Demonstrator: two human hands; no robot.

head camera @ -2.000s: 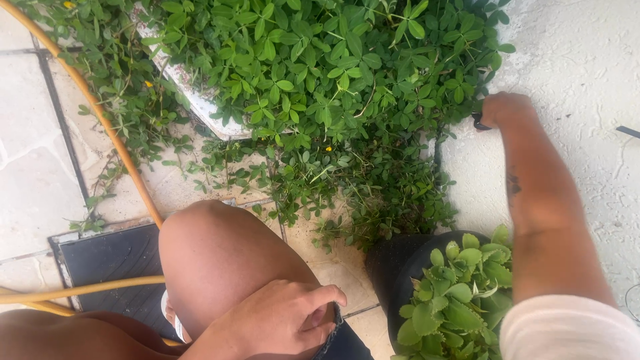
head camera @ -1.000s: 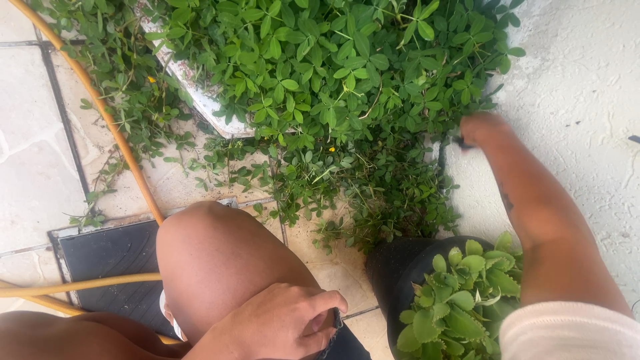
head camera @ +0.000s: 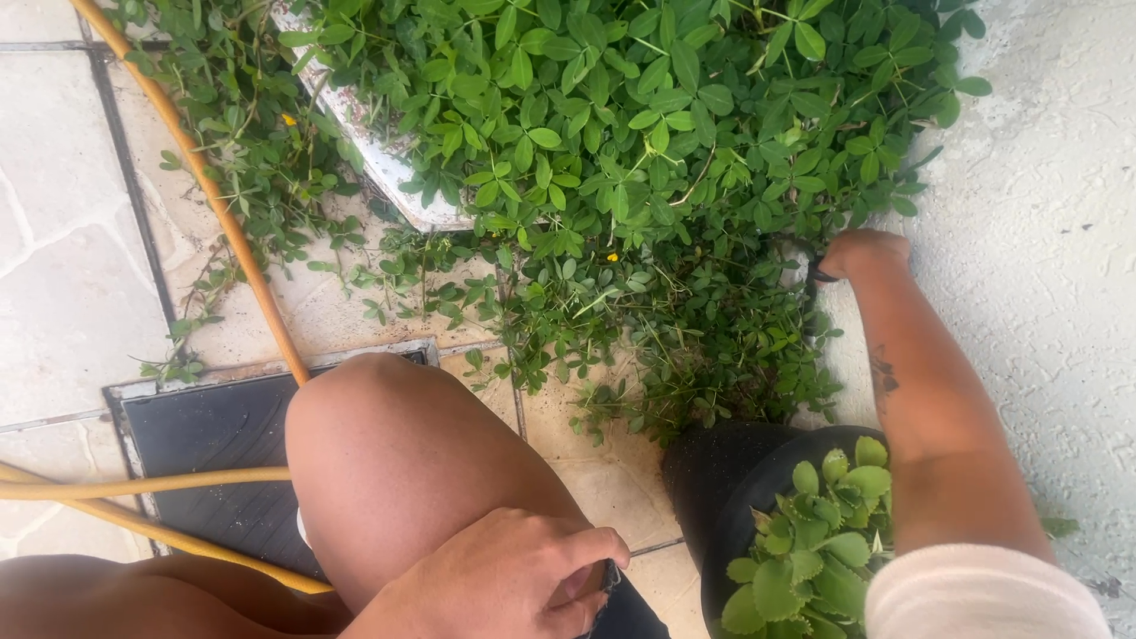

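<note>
My right hand (head camera: 863, 253) reaches to the edge of a dense leafy green plant (head camera: 612, 115), beside the white textured wall (head camera: 1047, 293). Its fingers are hidden, and a small black thing shows at them; what it grips does not show. Trailing stems with small leaves (head camera: 710, 346) spill over the floor tiles below the plant. My left hand (head camera: 510, 577) rests on my thigh, fingers curled, at the dark frayed hem of my shorts. Whether it holds the hem is unclear.
A black pot (head camera: 728, 497) with a scallop-leaved succulent (head camera: 808, 550) stands below my right forearm. A white planter edge (head camera: 390, 177) juts out under the plant. An orange hose (head camera: 213, 186) crosses stone tiles (head camera: 80, 293) and a dark floor panel (head camera: 213, 444) at the left.
My right hand has moved down along the wall side of the plant, after a shift left against the plant's edge. My left hand has stayed on my thigh.
</note>
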